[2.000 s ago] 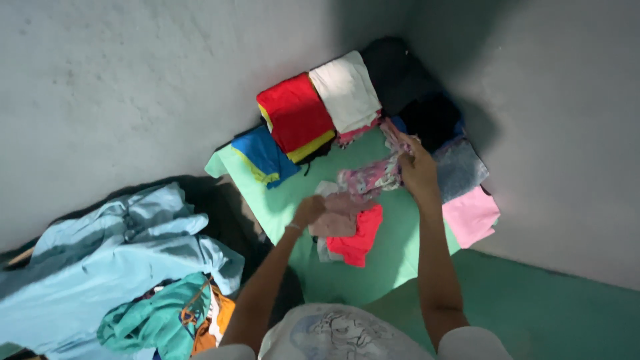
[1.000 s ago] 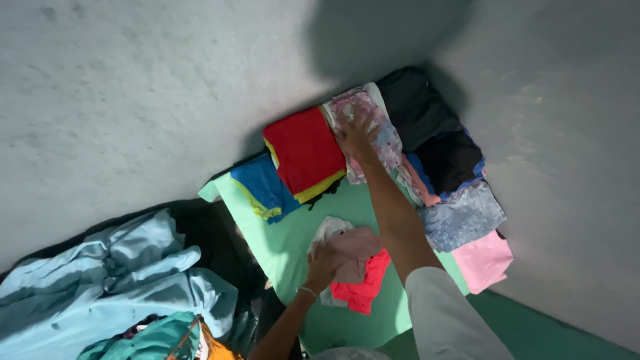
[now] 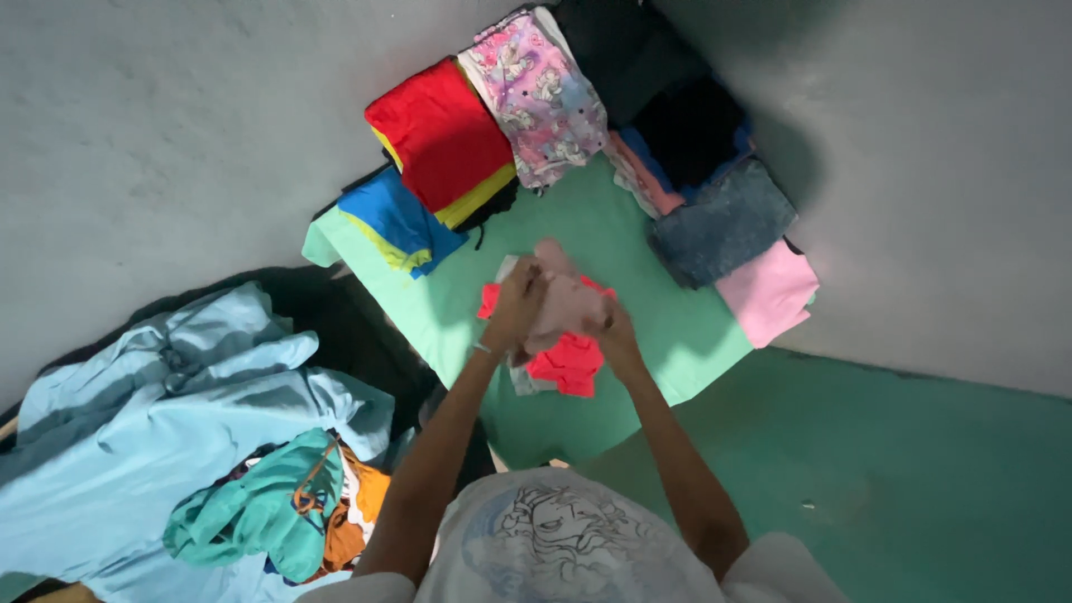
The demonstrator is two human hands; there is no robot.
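My left hand (image 3: 521,303) and my right hand (image 3: 611,328) grip a dusty-pink cloth garment (image 3: 565,303) between them, a little blurred. Under it, on the green-covered surface (image 3: 469,331), lie a bright coral-red garment (image 3: 574,364) and a pale grey one (image 3: 529,383). Beyond my hands, a folded pink-and-purple printed garment (image 3: 548,92) tops a stack beside folded red cloth (image 3: 448,134). Blue and yellow-green clothing (image 3: 389,216) lies left of the red stack.
Dark folded cloth (image 3: 624,50), a black garment (image 3: 691,134), folded denim (image 3: 729,222) and a pink garment (image 3: 769,293) line the right side, near the wall. At lower left, light blue fabric (image 3: 167,427) lies under a teal garment (image 3: 268,507) and orange cloth (image 3: 368,494). Grey walls meet behind the stacks.
My right hand has left the printed garment on the stack and come back to the dusty-pink one. Two seconds ago the printed garment was in my right hand, off the stack.
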